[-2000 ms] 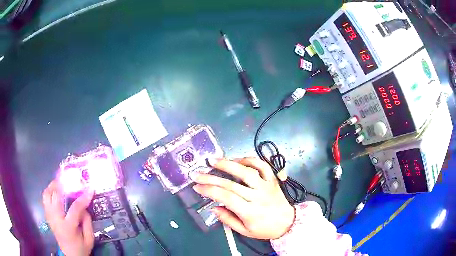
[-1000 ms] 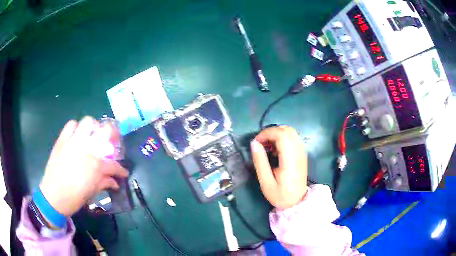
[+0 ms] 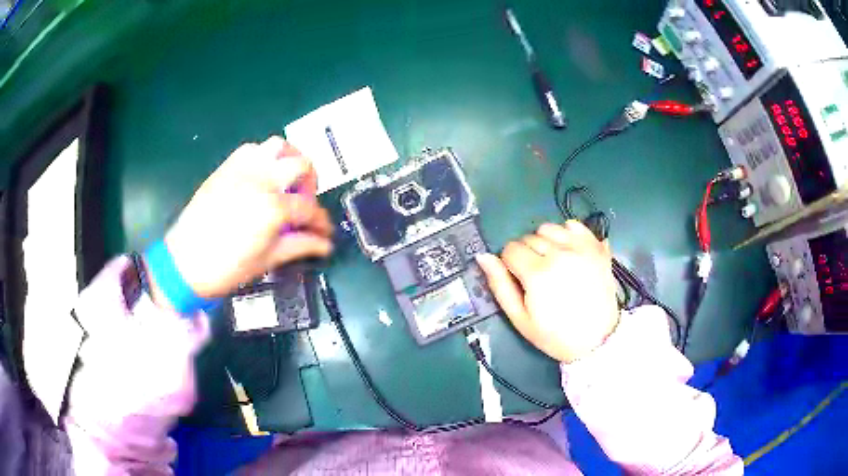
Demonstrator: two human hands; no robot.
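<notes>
An open trail camera (image 3: 409, 200) lies on the green mat, its dark control panel (image 3: 437, 265) toward me with the small screen lit. A black cable (image 3: 502, 376) enters its lower edge. My right hand (image 3: 556, 290) rests at the panel's right side, thumb on its edge. A second open camera (image 3: 270, 307) lies to the left, its screen whitish. My left hand (image 3: 251, 218) is over its upper half and hides it. That hand is blurred; whether it holds anything cannot be told. A printed card (image 3: 342, 141) lies behind the cameras.
Three bench power supplies (image 3: 764, 149) with red and black clip leads stand at right. A pen (image 3: 536, 70) lies at the back, small cards (image 3: 651, 67) near the supplies. A loose cable (image 3: 353, 353) lies between the cameras. A black tray (image 3: 91, 186) with white paper is at far left.
My left hand has moved from the left camera's lower part to over its upper half. My right hand has left the right camera's front and now touches its panel edge. The view has shifted left.
</notes>
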